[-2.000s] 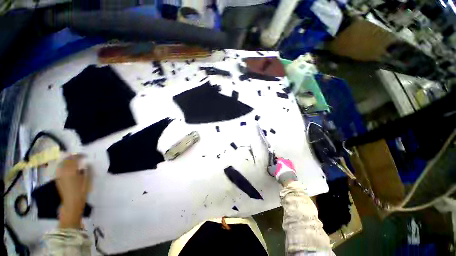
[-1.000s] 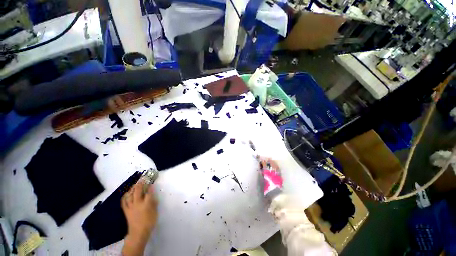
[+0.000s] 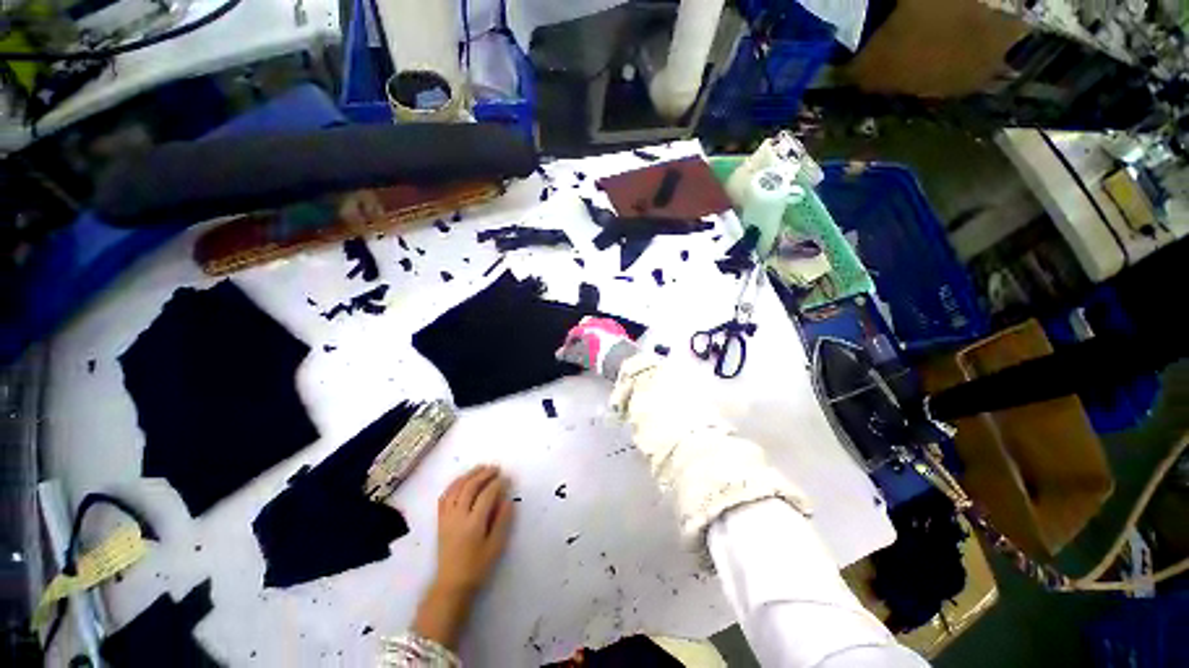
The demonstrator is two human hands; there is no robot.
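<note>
My right hand (image 3: 597, 346), in a pink and grey fingerless glove, is on the right part of the middle black garment panel (image 3: 489, 342); its fingertips are too blurred to tell if they grip the cloth. My left hand (image 3: 475, 519) is bare and empty, resting on the white table with fingers extended. A beige patterned cloth weight (image 3: 411, 450) lies on the right side of the lower black panel (image 3: 323, 516). A larger black panel (image 3: 219, 392) lies to the left. Fabric shears (image 3: 728, 342) lie right of my right hand, blades pointing to the far side.
Black offcuts (image 3: 526, 238) scatter the table's far part. Beyond are a brown board (image 3: 632, 191), a long wooden piece (image 3: 280, 239) and a padded black arm (image 3: 326, 170). A green basket (image 3: 841, 248) and dark iron (image 3: 854, 392) are at right; yellow-tagged shears (image 3: 78, 574) at left.
My left hand has left the weight and lies on the table. The shears now lie on the table at right, and my gloved hand has moved left to the middle panel. The view has shifted.
</note>
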